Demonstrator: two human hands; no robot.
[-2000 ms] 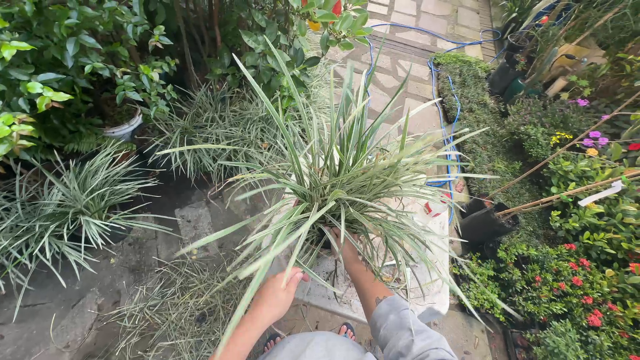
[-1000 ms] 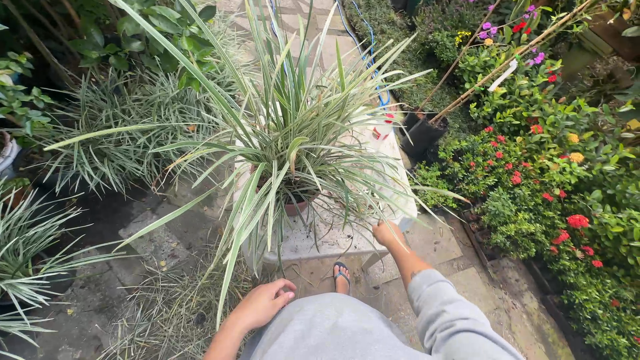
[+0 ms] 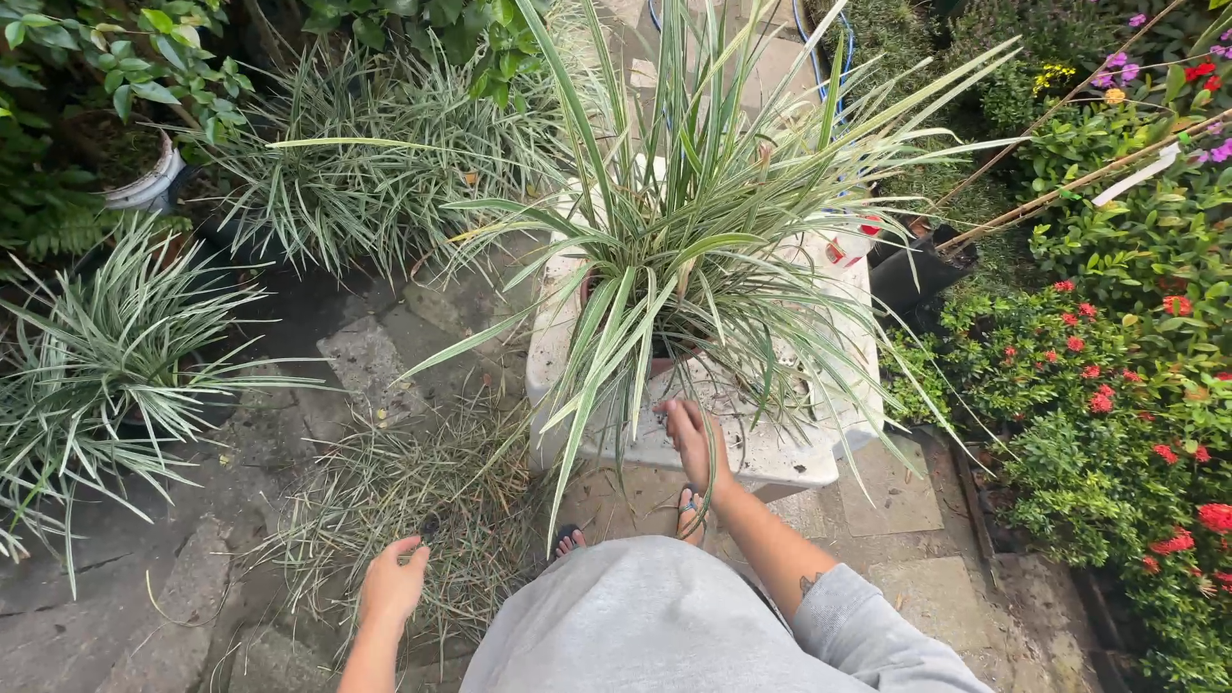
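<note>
A large potted plant with long green-and-white striped leaves [image 3: 712, 241] stands on a white plastic table [image 3: 818, 457] strewn with bits of soil. Its reddish-brown pot [image 3: 664, 364] shows only in part beneath the foliage. My right hand [image 3: 691, 438] is at the table's near edge, just below the pot, among drooping leaves; its fingers are curled, and whether they grip a leaf I cannot tell. Away from the table, my left hand [image 3: 395, 577] hangs over a heap of cut leaves [image 3: 414, 500] on the ground, fingers slightly bent. Nothing clear shows in it.
Striped-leaf plants [image 3: 106, 356] grow at the left, near a white pot [image 3: 149, 183]. A black plant bag [image 3: 914, 269] with sticks stands right of the table, beside red-flowered bushes [image 3: 1088, 337]. A clear plastic item with red [image 3: 847, 248] lies on the table; a blue hose [image 3: 837, 58] runs behind.
My right hand was within the plant's base, then at the table's near right edge, and is now nearer the pot. My left hand has moved away from the leaves, down and left.
</note>
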